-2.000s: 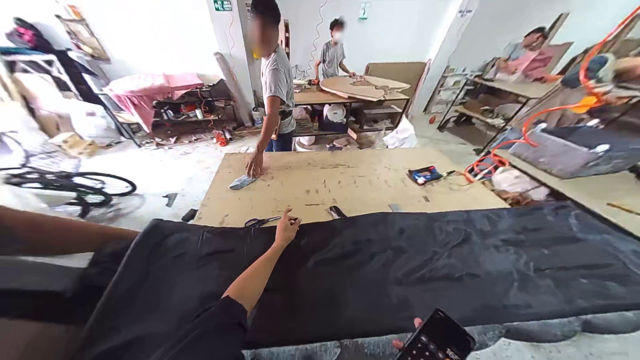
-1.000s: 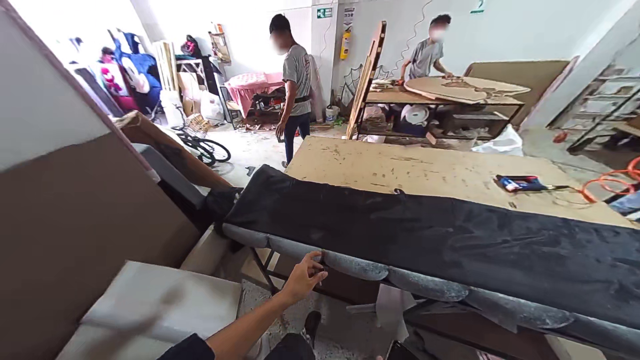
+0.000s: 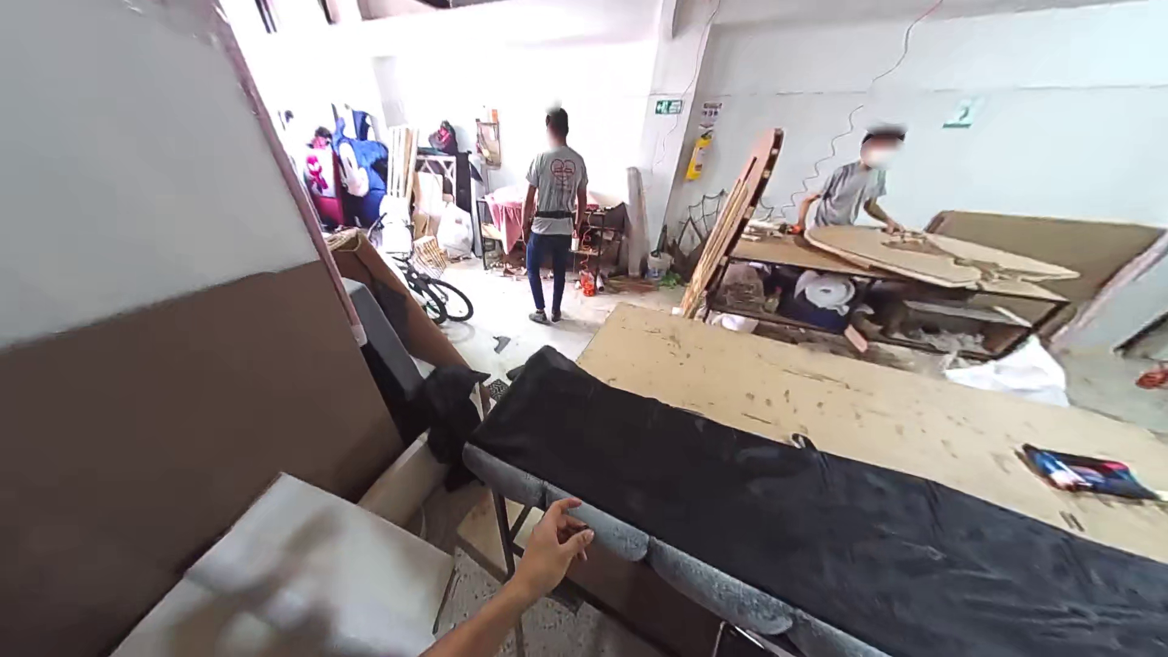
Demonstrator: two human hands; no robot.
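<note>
My left hand (image 3: 551,547) is held out at lower centre, palm down, its fingers loosely curled and apart, holding nothing. Its fingertips overlap the grey padded, scalloped edge (image 3: 607,532) of a long black upholstered piece (image 3: 730,484); whether they touch it I cannot tell. This piece lies along the near side of a wooden worktable (image 3: 876,392), its black cloth face up. A small dark loop (image 3: 803,442), perhaps a tool handle, shows at the cloth's far edge. My right hand is not in view.
A blue and black tool or pack (image 3: 1086,473) lies on the table's right. One person (image 3: 555,196) stands beyond the table, another (image 3: 853,192) works at a rear bench (image 3: 776,251). White boards or cushions (image 3: 301,566) lie lower left, near a large upright panel (image 3: 182,411).
The view has swung left. The person who leaned on the worktable two seconds ago now stands farther back. The phone held near the bottom edge then is no longer clearly seen.
</note>
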